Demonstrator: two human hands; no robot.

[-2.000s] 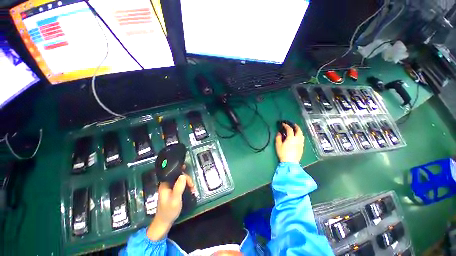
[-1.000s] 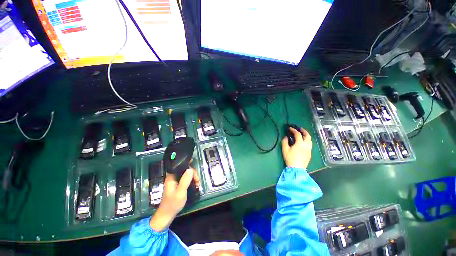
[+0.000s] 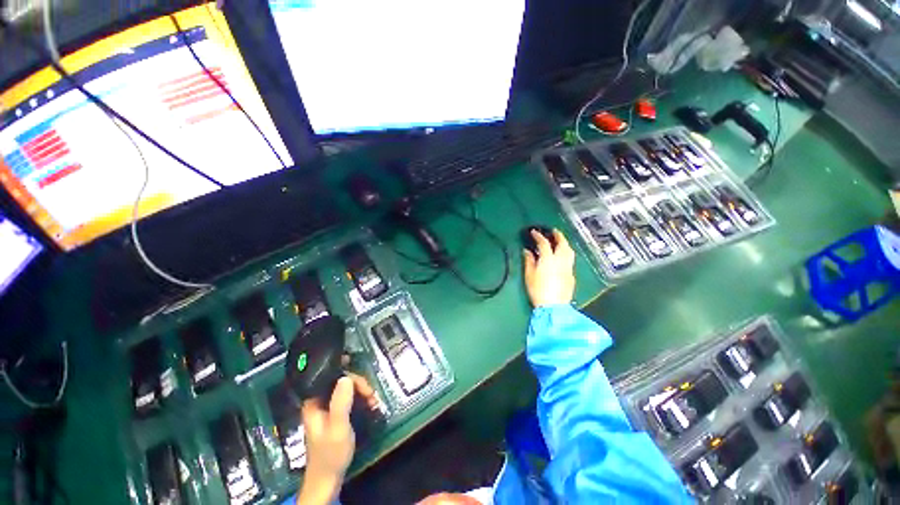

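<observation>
My left hand is closed around a black handheld barcode scanner with a green light on its head. The scanner is above the left blister tray, and hides part of it. Black electronic units with white labels lie in the tray pockets; one unit shows to the right of the scanner. My right hand rests on a small black computer mouse on the green bench, between the two trays.
A second tray of units lies right. Stacked trays are at lower right, near a blue stool. A spare scanner and red parts lie behind. Monitors stand at the back; a cable loops over the bench.
The view has turned and shifted, so the bench appears tilted and more of the stacked trays shows at lower right. Both hands keep their holds on the scanner and mouse.
</observation>
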